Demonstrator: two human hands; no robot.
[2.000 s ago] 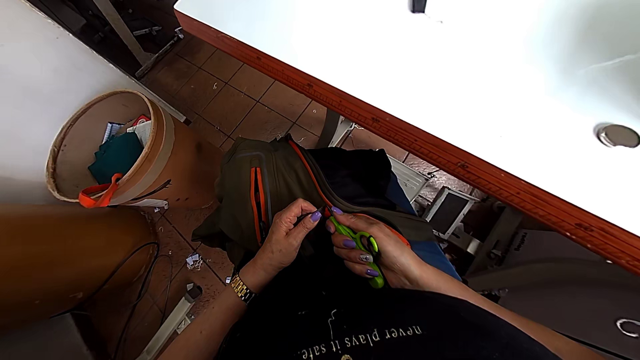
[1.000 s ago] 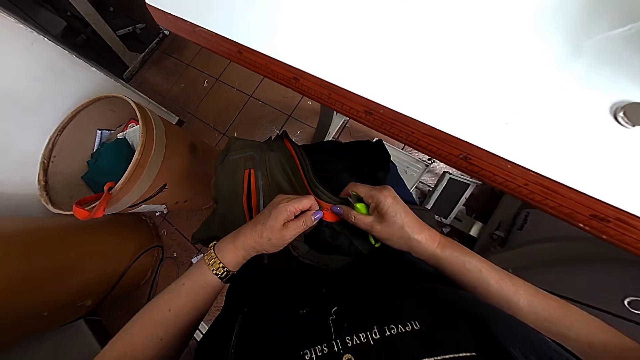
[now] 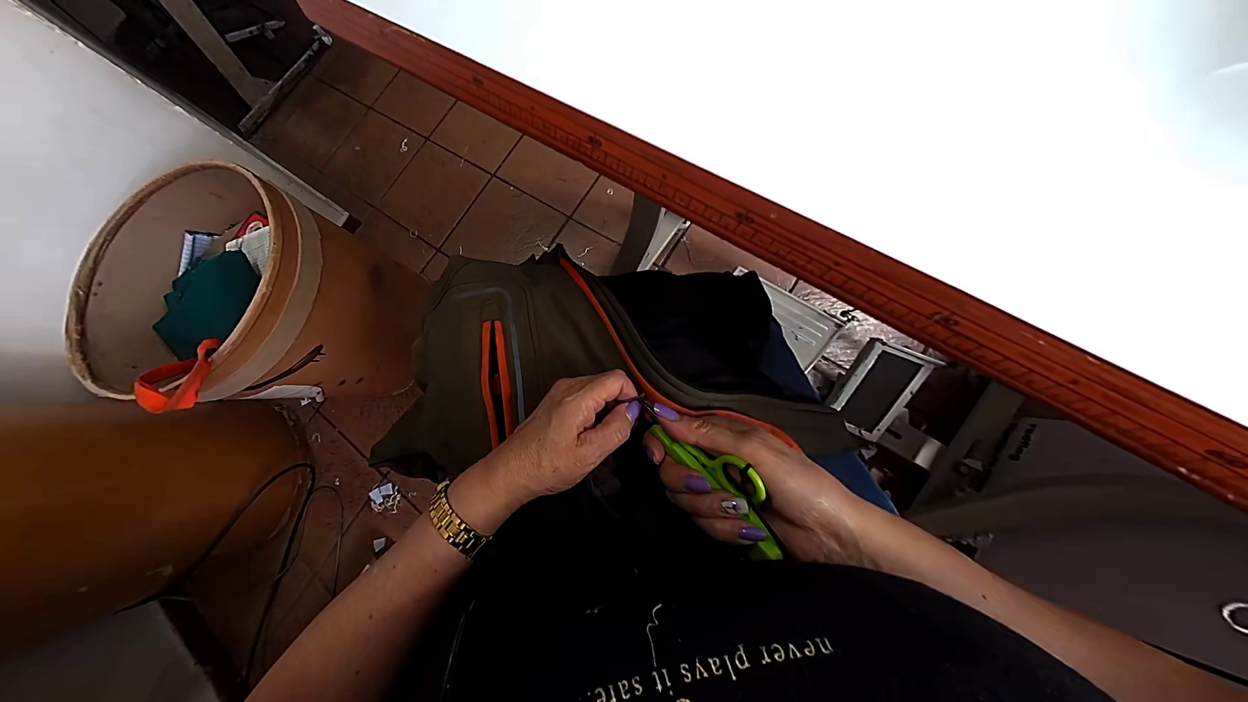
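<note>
An olive-green garment (image 3: 561, 336) with orange edging and an orange-trimmed zip pocket (image 3: 496, 375) lies across my lap. My left hand (image 3: 570, 439), with a gold watch on its wrist, pinches something small and dark, maybe a thread or the garment's edge, between thumb and forefinger. My right hand (image 3: 751, 478) holds green-handled scissors or snips (image 3: 717, 473) in its palm and fingers. Their tip points at my left fingertips, and the fingertips of both hands nearly meet beside the orange edging. The blades are mostly hidden.
A white tabletop (image 3: 829, 117) with a reddish ruler-marked edge (image 3: 746, 219) spans the upper right. At left stands a round fibre drum (image 3: 292, 292) holding fabric scraps and an orange strip on its rim. A dark cable (image 3: 307, 487) and scraps lie on the tiled floor.
A second ago my fingers were on the orange edging with the green handles mostly hidden under my right hand. Now that hand is turned, showing the handles, and my left fingers pinch something dark.
</note>
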